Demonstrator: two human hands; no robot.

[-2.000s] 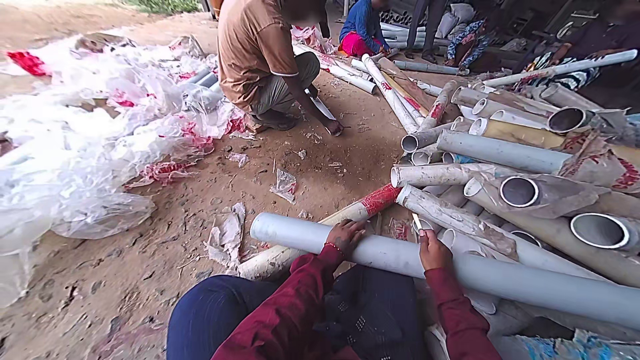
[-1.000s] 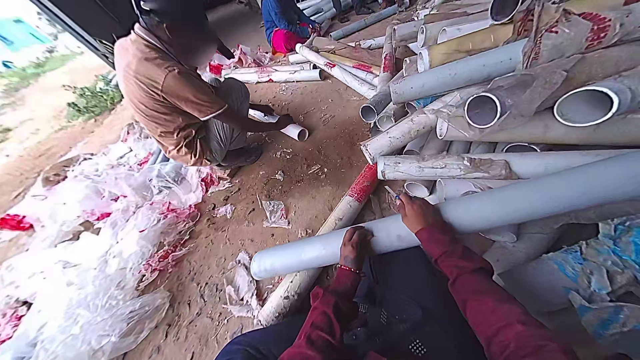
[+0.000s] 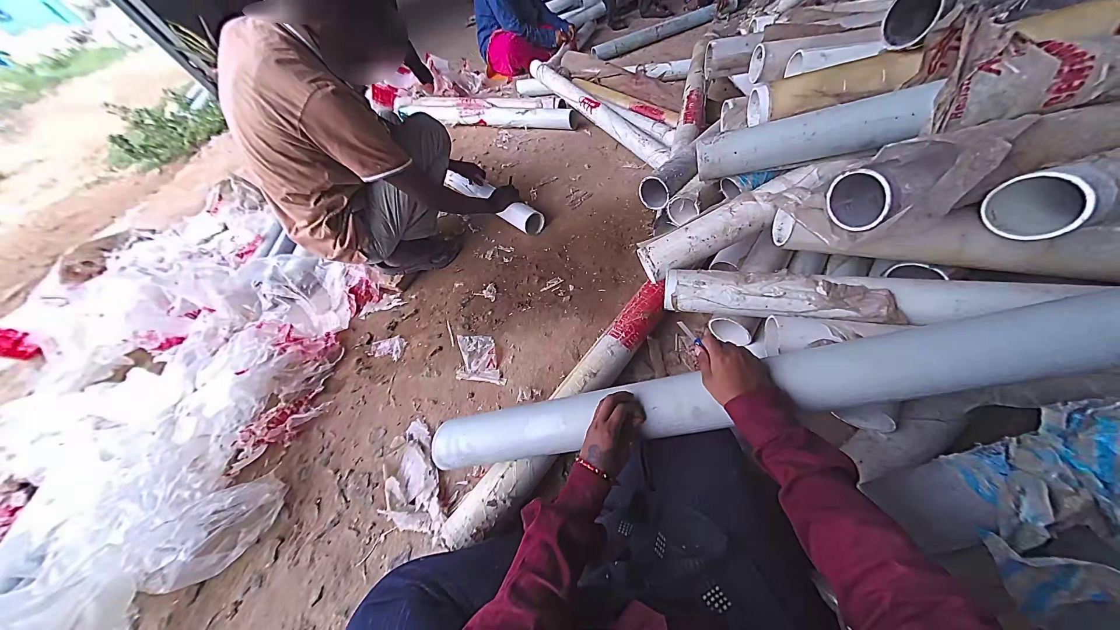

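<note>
A long grey plastic pipe lies slantwise across my lap, its near end at the left and its other end running out of view at the right. My left hand rests against its side with the fingers curled over the top; a beaded bracelet circles the wrist. My right hand, farther along the pipe, grips a small knife whose thin blade points up and left. Beneath the pipe, a dirty white pipe with a red wrapped part lies on the ground.
Many pipes are piled at the right, some in torn film. Crumpled plastic film covers the ground at the left. A crouching person holds a short white pipe. Another person sits farther back.
My right hand has moved from beside the pipe's upper edge onto it since two seconds ago. The crouching person's white pipe has come into plainer sight. The view has swung right.
</note>
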